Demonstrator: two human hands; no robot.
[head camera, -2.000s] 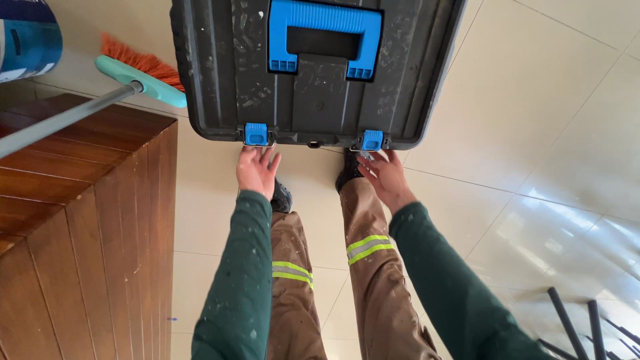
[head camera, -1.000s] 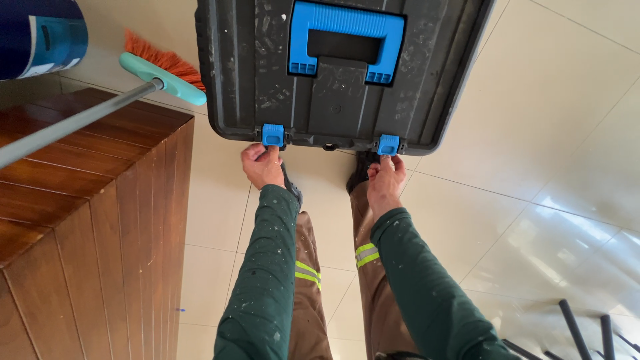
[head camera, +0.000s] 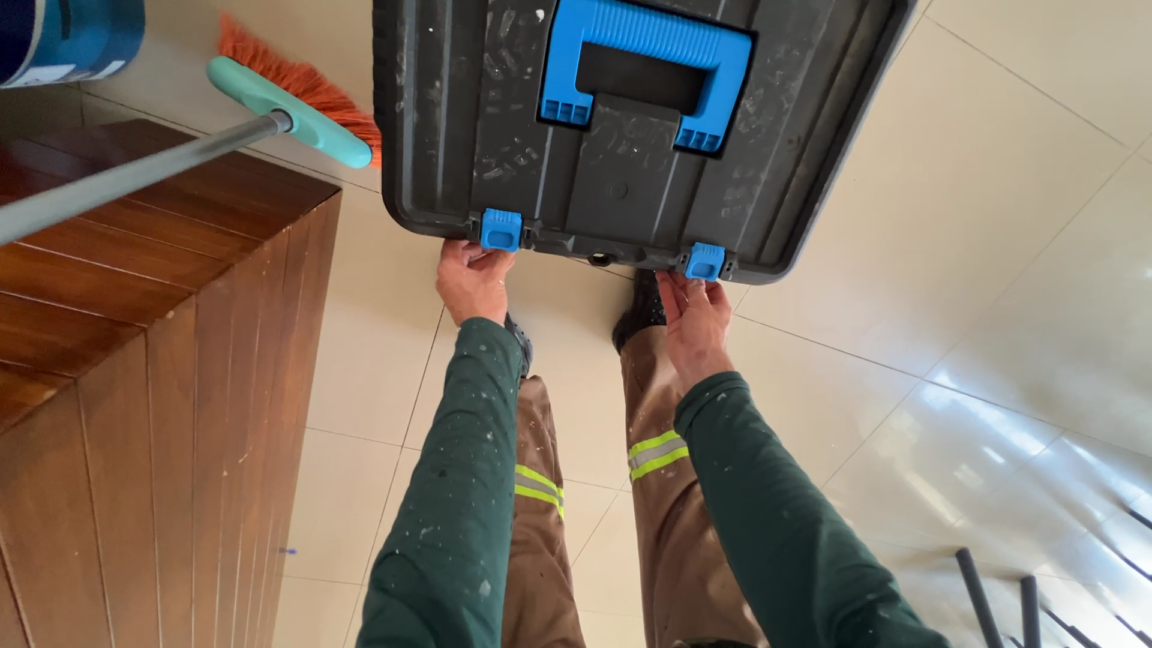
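Observation:
A black plastic toolbox (head camera: 621, 193) with a blue carry handle (head camera: 657, 36) fills the top middle, its lid facing me. Two blue latches sit on its near edge. At the left latch (head camera: 500, 230), my left hand (head camera: 475, 281) has its fingers curled against the edge just below. My right hand (head camera: 697, 324) is at the right latch (head camera: 705, 262), with the thumb and fingers touching its lower end. Both latches lie against the lid edge. The undersides of the fingers are partly hidden by the box edge.
A wooden slatted piece of furniture (head camera: 171, 315) stands at left. Over it runs the grey handle of a broom (head camera: 297, 117) with orange bristles. A blue bucket-like container (head camera: 85, 40) is at top left. Dark metal legs (head camera: 979, 594) show at lower right. My feet are below the box.
My right hand has turned more upright, and its fingers have come together at the right latch. My left hand remains at the left latch. The view has shifted slightly.

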